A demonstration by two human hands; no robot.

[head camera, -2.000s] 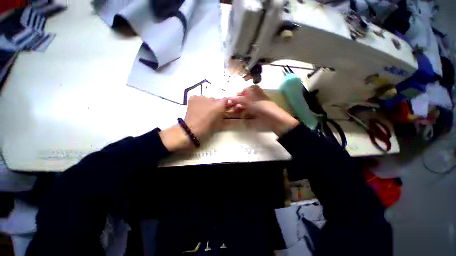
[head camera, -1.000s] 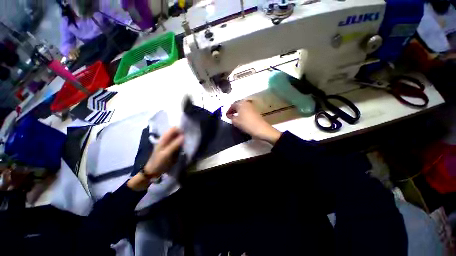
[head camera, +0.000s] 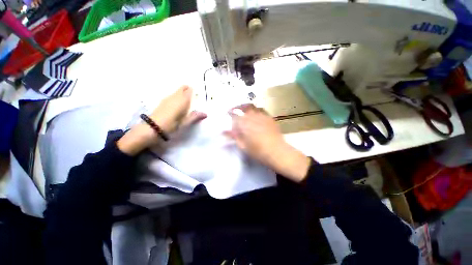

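Note:
A pale grey-white garment panel [head camera: 217, 160] lies in front of the sewing machine head [head camera: 321, 26], its lower edge curling over the table's front edge. My left hand [head camera: 173, 114] lies over the panel's left part, fingers spread and pointing towards the machine. My right hand [head camera: 256, 134] is on the panel's right part, just in front of the needle area [head camera: 227, 77], with fingers bent. Whether its fingertips pinch the cloth cannot be told. Glare washes out the cloth near the needle.
Black-handled shears [head camera: 368, 124] and a teal bundle [head camera: 323, 93] lie right of my right hand. Dark red-handled scissors [head camera: 427, 109] are farther right. More panels [head camera: 83, 134] lie at left, with striped pieces [head camera: 57, 72], a green basket [head camera: 124, 18] and a red basket [head camera: 44, 44] behind.
The lifted grey and black cloth now lies with its pale side up before the machine. My left hand has moved from holding it up to resting over it; my right hand is on it too.

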